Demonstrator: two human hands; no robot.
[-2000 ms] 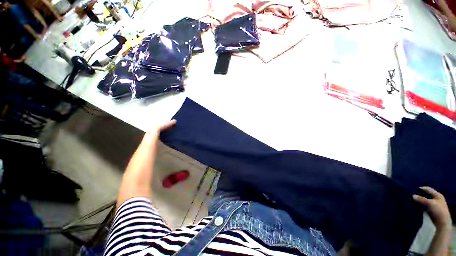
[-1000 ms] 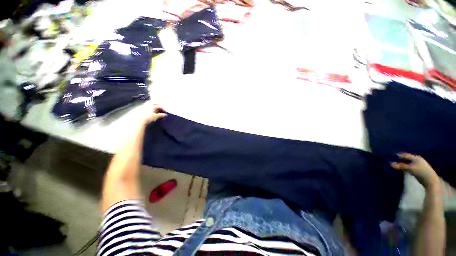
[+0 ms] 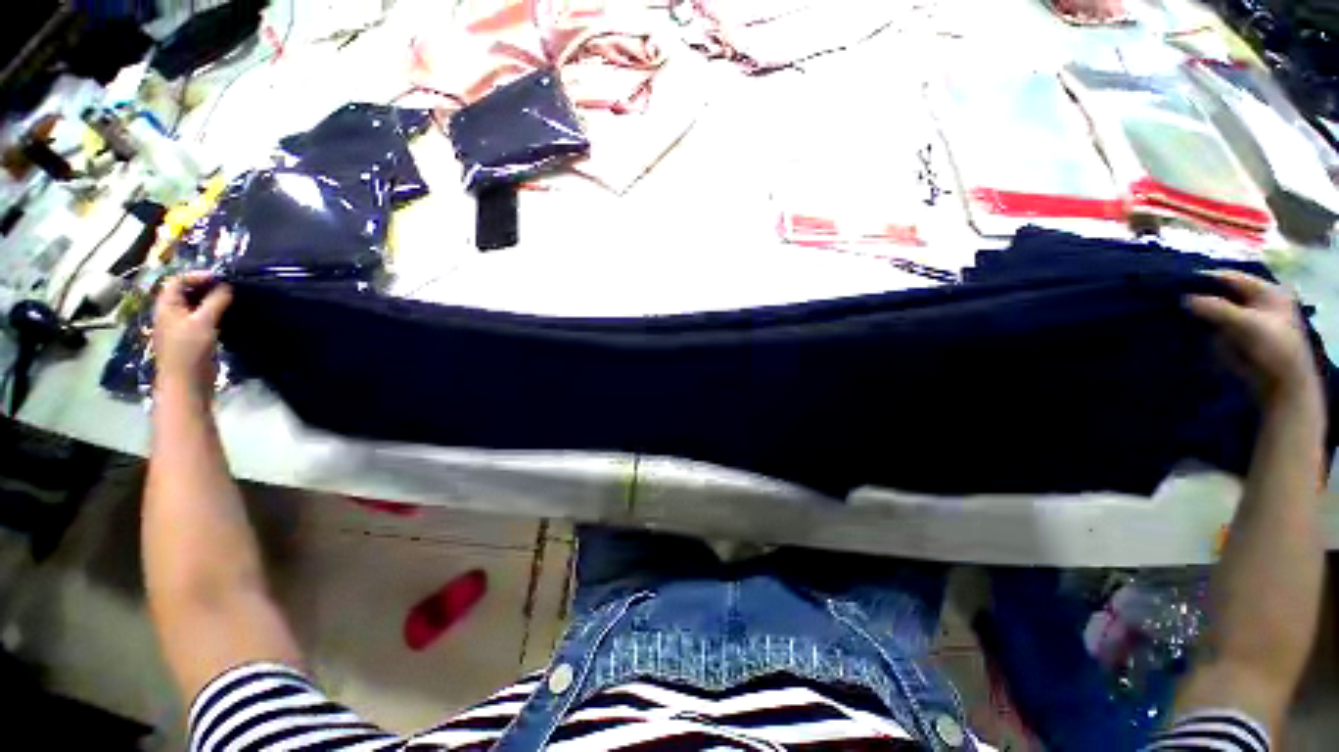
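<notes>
A navy garment [image 3: 705, 389] is stretched out lengthwise as a long strip over the front of the pale table [image 3: 588, 492]. My left hand [image 3: 194, 331] grips its left end, in front of the glossy packed pile [image 3: 301, 221]. My right hand [image 3: 1251, 331] grips its right end, at the unpacked navy stack [image 3: 1079, 257]. The garment's top edge sags slightly between my hands and covers part of both piles. The fingertips of both hands are partly hidden by the cloth.
Clear bags with a red strip [image 3: 852, 232] lie beyond the garment, with larger bag stacks [image 3: 1028, 147] at far right. A packed garment [image 3: 517, 129], a black rectangle [image 3: 496, 216] and pink garments [image 3: 492, 52] lie at the far side. A red object [image 3: 445, 610] is on the floor.
My hands have moved farther apart and the left one up and left. The garment has gone from hanging slanted over the table edge near my body to stretched nearly level above the table.
</notes>
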